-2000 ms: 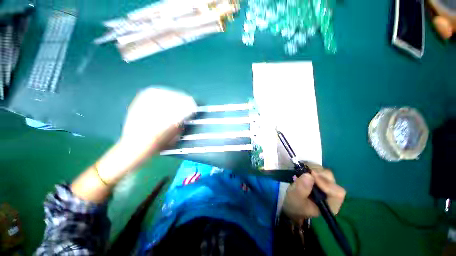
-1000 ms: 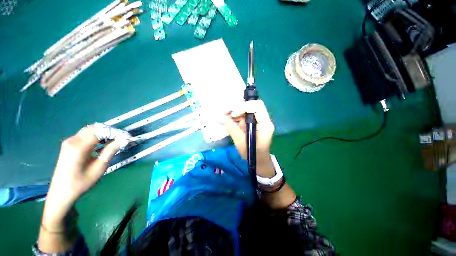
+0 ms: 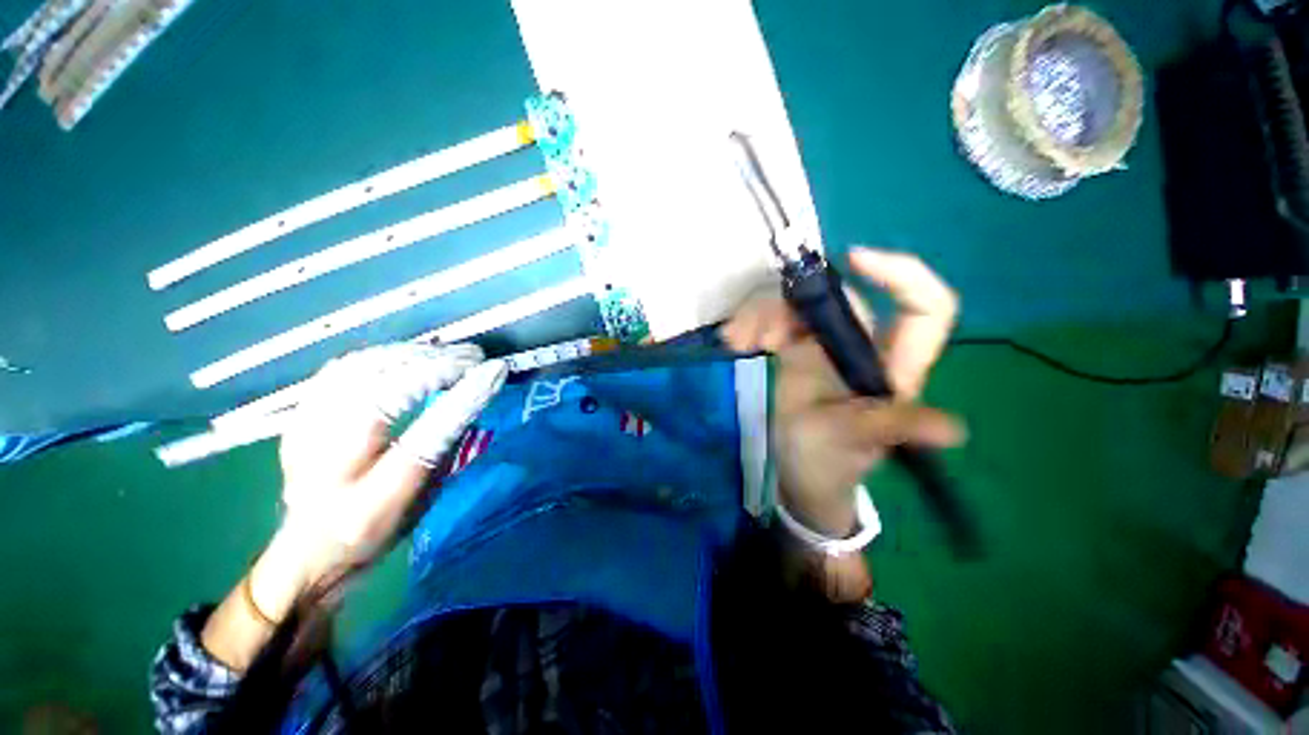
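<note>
My left hand (image 3: 376, 424), with whitish covers on some fingers, holds an LED strip (image 3: 553, 355) near the bench's front edge. Its orange end lies by the lowest board. Several more white LED strips (image 3: 345, 274) run side by side from a row of small green boards (image 3: 564, 158) along the left edge of the white pad (image 3: 675, 172). The lower ones pass partly behind my left hand. My right hand (image 3: 847, 388), blurred, holds the black soldering iron (image 3: 840, 328), its tip pointing up and left over the pad. Whether the held strip touches its board I cannot tell.
A round silvery dish with a crusted rim (image 3: 1055, 98) stands right of the pad. A black box (image 3: 1235, 165) with a cord is at the far right. A strip pile (image 3: 108, 50) is at the upper left. The blue apron (image 3: 589, 460) lies below the bench edge.
The view has shifted, with the pad higher in the picture. My left hand has moved towards the boards and now holds a strip at the front. The iron has tilted from upright to up-left.
</note>
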